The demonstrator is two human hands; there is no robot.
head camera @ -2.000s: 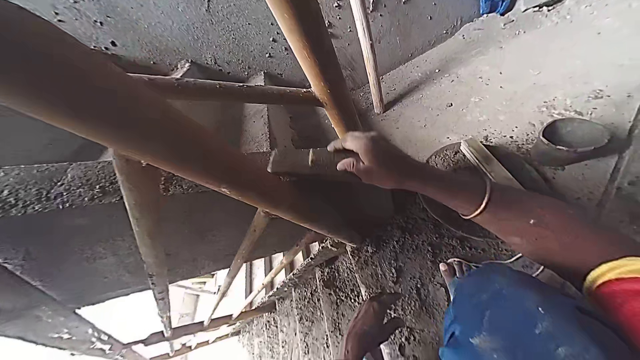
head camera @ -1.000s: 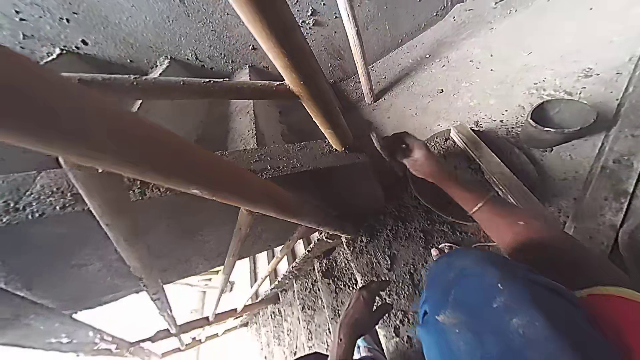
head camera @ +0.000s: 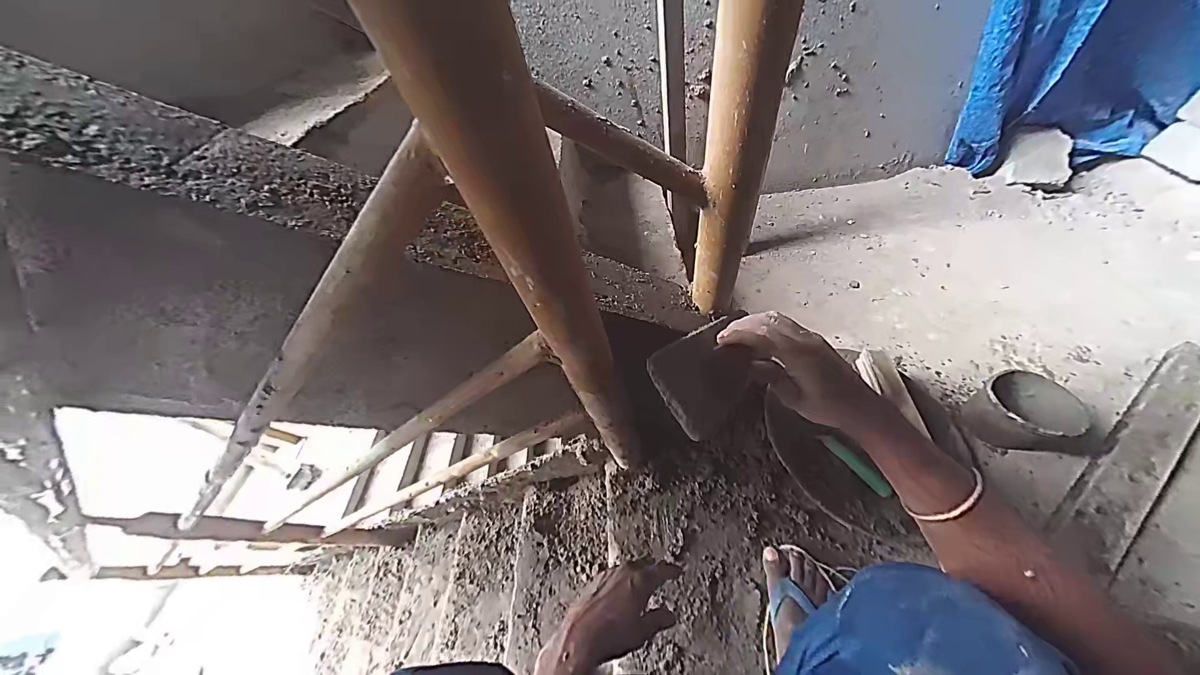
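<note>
My right hand (head camera: 797, 361), with a band at its wrist, grips a dark flat rectangular plasterer's float (head camera: 698, 380) by its edge or back. The float is tilted against the dark side face of a concrete stair or landing edge, near the foot of a bamboo pole (head camera: 741, 141). Down at the bottom, my left hand (head camera: 609, 614) holds nothing, its fingers spread above mortar-strewn boards (head camera: 525, 562). Beside my right forearm lies a round dark pan (head camera: 806, 459) with a green-handled tool (head camera: 858, 466) and a wooden strip (head camera: 891, 389) in or across it.
Thick bamboo poles (head camera: 506, 187) stand close before the work, with thinner braces slanting left. A round bowl (head camera: 1036, 412) and a long plank (head camera: 1125, 459) lie on the right. Blue sheeting (head camera: 1050, 75) hangs at the upper right. Bright openings show below left.
The view has swung markedly. My right hand held the tool up by the bamboo pole two seconds ago; now the float's flat face shows lower, beside the pole's foot. My left hand remains low, holding nothing.
</note>
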